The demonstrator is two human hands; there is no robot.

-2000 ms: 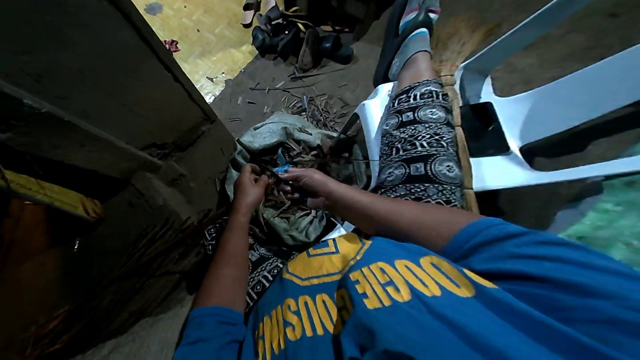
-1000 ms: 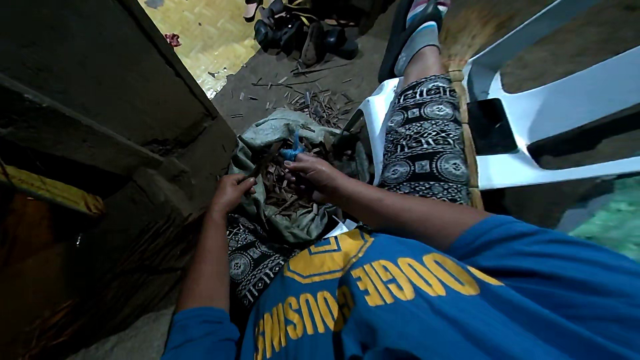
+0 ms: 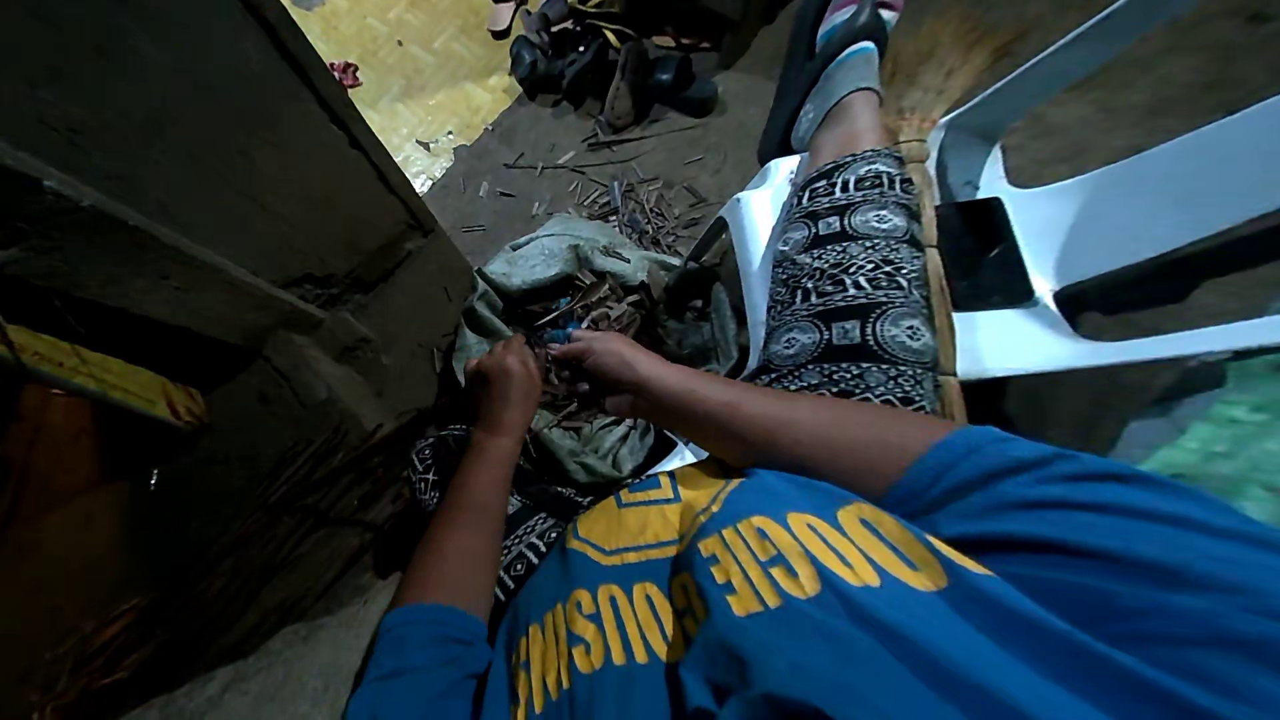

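Note:
My left hand (image 3: pixel 507 385) is closed beside my right hand, above an opened woven sack (image 3: pixel 570 245) on my lap. Whether it pinches a thin piece is too dark to tell. My right hand (image 3: pixel 612 368) is curled around a small blue-handled tool (image 3: pixel 562 335), whose working end I cannot make out. Under both hands the sack holds many short brown sticks or pod-like pieces (image 3: pixel 605 305). The fingers of the two hands nearly touch.
Similar brown pieces (image 3: pixel 645 210) lie scattered on the ground past the sack. Several shoes (image 3: pixel 625 85) stand farther off. At right is a white plastic chair (image 3: pixel 1080 345) bearing a dark flat object (image 3: pixel 985 253). A wall panel (image 3: pixel 200 170) rises at left.
One second ago my left hand was at the sack's left edge, apart from my right hand; now the two are close together. The blue-handled tool has come down nearer my left hand.

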